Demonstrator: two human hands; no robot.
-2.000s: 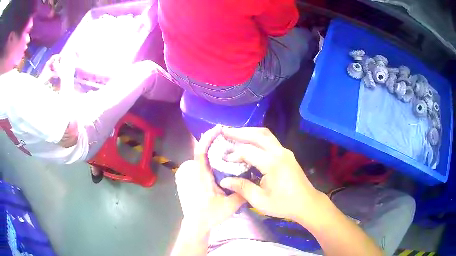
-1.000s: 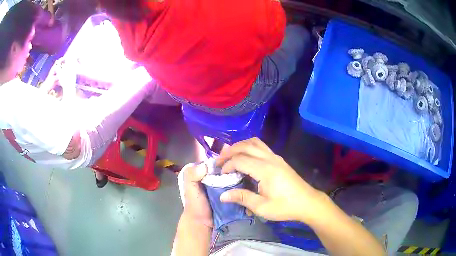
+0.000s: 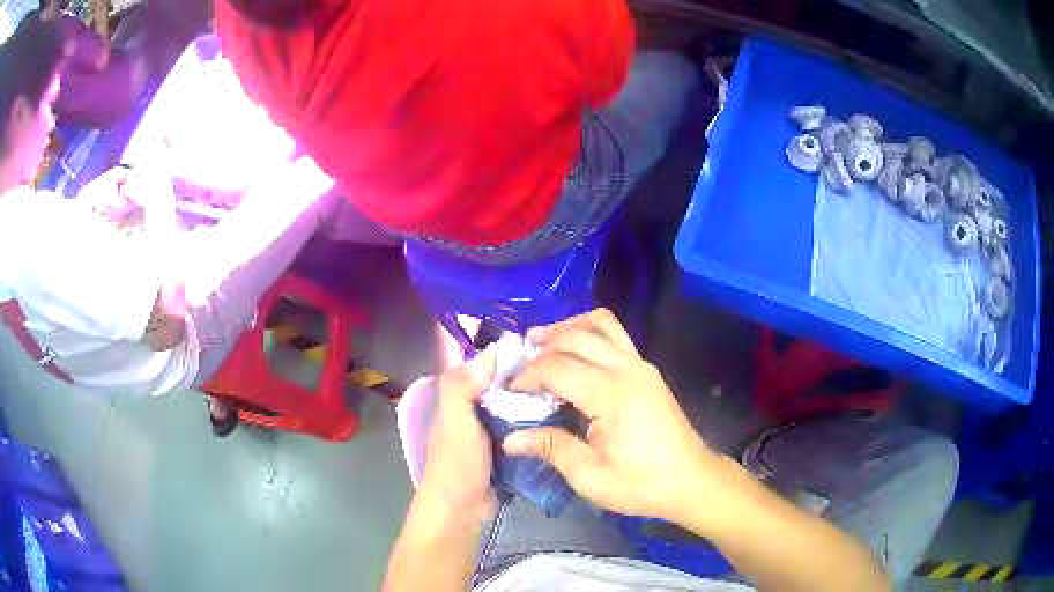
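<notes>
A dusky blue hollow part (image 3: 534,476) is held upright over my lap, with a pale ruffled ring (image 3: 517,400) at its upper end. My left hand (image 3: 457,434) is wrapped round the left side of the blue part, its thumb near the ring. My right hand (image 3: 607,416) has its fingers on the ring and its thumb against the blue part just below the rim. The fingers hide much of the ring, and how far it sits in the tube cannot be told.
A blue tote (image 3: 740,272) at the right holds several grey ring parts (image 3: 863,162) on a liner sheet (image 3: 884,272). A person in red (image 3: 428,116) sits ahead on a blue stool (image 3: 509,283). Another person in white (image 3: 81,289) sits left by a red stool (image 3: 335,364).
The blue part was tipped more upright a second ago and showed more below the ring. My fingers have shifted on the ring. The person in red has leaned further left.
</notes>
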